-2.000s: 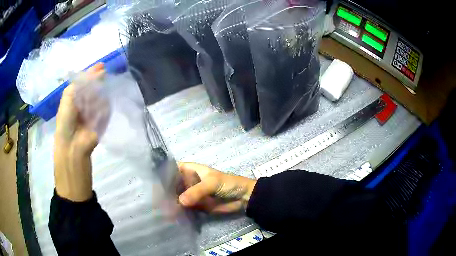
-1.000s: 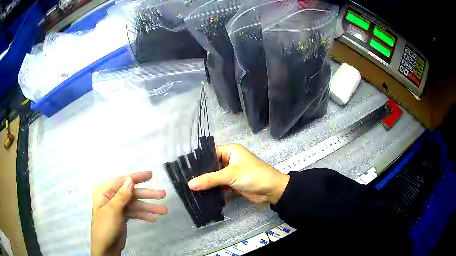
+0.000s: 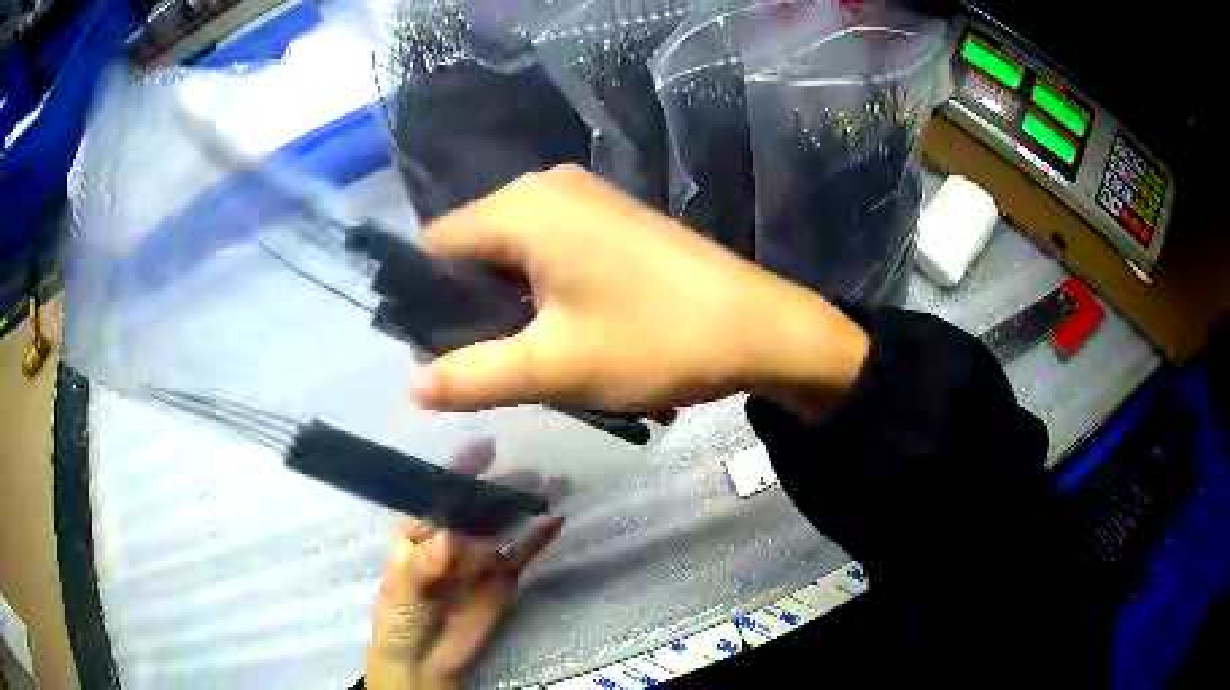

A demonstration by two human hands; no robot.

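My right hand (image 3: 607, 297) is closed on a bundle of black tubes (image 3: 452, 294), its wire leads pointing left over or into a blurred clear bag (image 3: 149, 243). I cannot tell how far in the bundle is. A second, smaller group of black tubes (image 3: 405, 475) lies lower, wires to the left, and looks to be inside the bag. My left hand (image 3: 452, 580) is below this group, its fingers around the plastic and tubes; some fingers show hazily through the film.
Filled zip-lock bags (image 3: 836, 175) stand at the back. A white block (image 3: 958, 229), a steel ruler (image 3: 1032, 324) with a red end (image 3: 1076, 318) and a scale (image 3: 1066, 135) are at right. A blue tray (image 3: 304, 162) is behind the clear bag. A blue bin (image 3: 1147, 539) is at lower right.
The clear bag has been lifted off the bench at left. My left hand, open and empty before, now holds it with some tubes. My right hand has moved up and left, its tubes tilted leftward.
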